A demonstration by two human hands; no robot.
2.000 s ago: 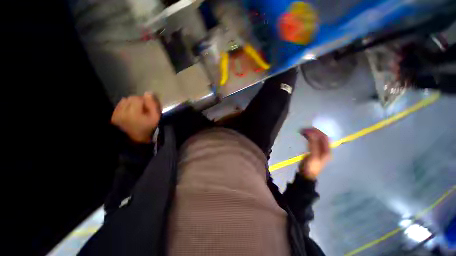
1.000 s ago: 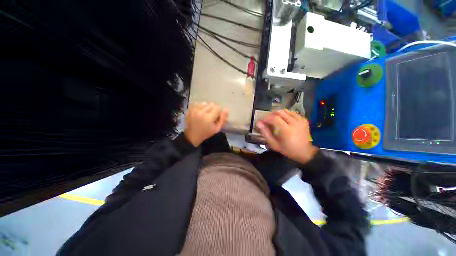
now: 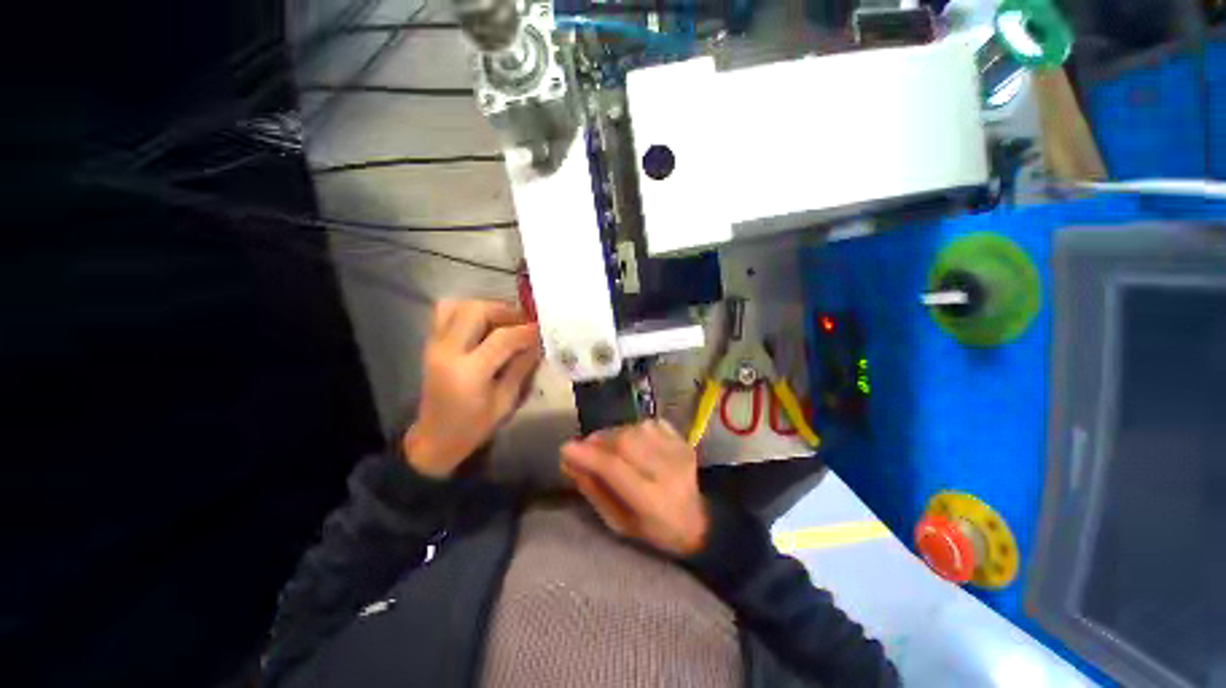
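Observation:
The white and silver machine head (image 3: 571, 255) stands in front of me, its narrow front end pointing at me. My left hand (image 3: 471, 383) is bent over the pale table at its left side, fingertips by a partly hidden red clip (image 3: 527, 293). My right hand (image 3: 639, 484) is at the front end, fingers curled over a dark part (image 3: 605, 406). Whether either hand holds a cable is hidden by the fingers. Thin black cables (image 3: 403, 163) lie across the pale table (image 3: 403, 289), their ends reaching the head.
Pliers with yellow handles (image 3: 746, 379) lie right of the head. The blue control box (image 3: 874, 497) carries a red emergency stop button (image 3: 945, 547), a green switch (image 3: 984, 290), a small lit display (image 3: 847, 370) and a touchscreen (image 3: 1156, 444). A dark cable mass (image 3: 161, 336) fills the left.
The view has moved closer to the machine. My left hand has come up beside the head near the red clip. My right hand has come to the head's front end.

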